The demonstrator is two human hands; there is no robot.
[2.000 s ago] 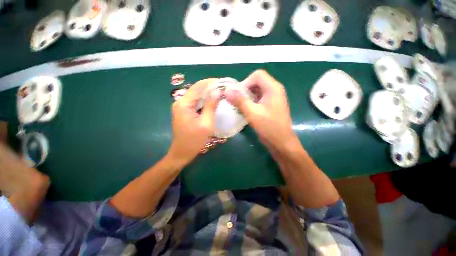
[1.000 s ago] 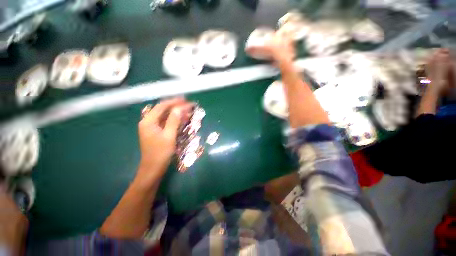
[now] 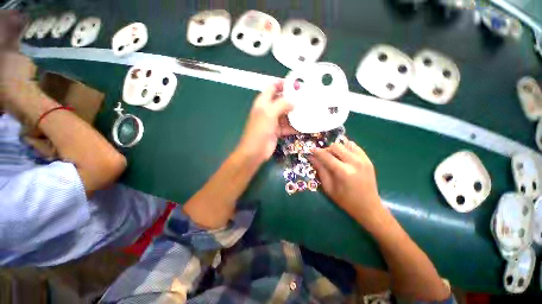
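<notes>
My left hand grips a white plastic housing by its left edge and holds it up above the table, smooth face toward me. The housing has two large round holes and a smaller square opening; a fingertip shows through the left hole. Below it lies a loose pile of small shiny copper-coloured ring inserts. My right hand is at the right side of the pile, fingers bent down with the tips touching it. Whether it has picked a ring cannot be told.
A single housing lies at right, beside stacked housings. Paired housings and a loose ring with tab lie at left, near a neighbour's arm. More housings line the far side of the pale strip.
The view has swung left. My left hand now holds a housing it did not hold before. My right hand has come back from the far-side housings to the ring pile.
</notes>
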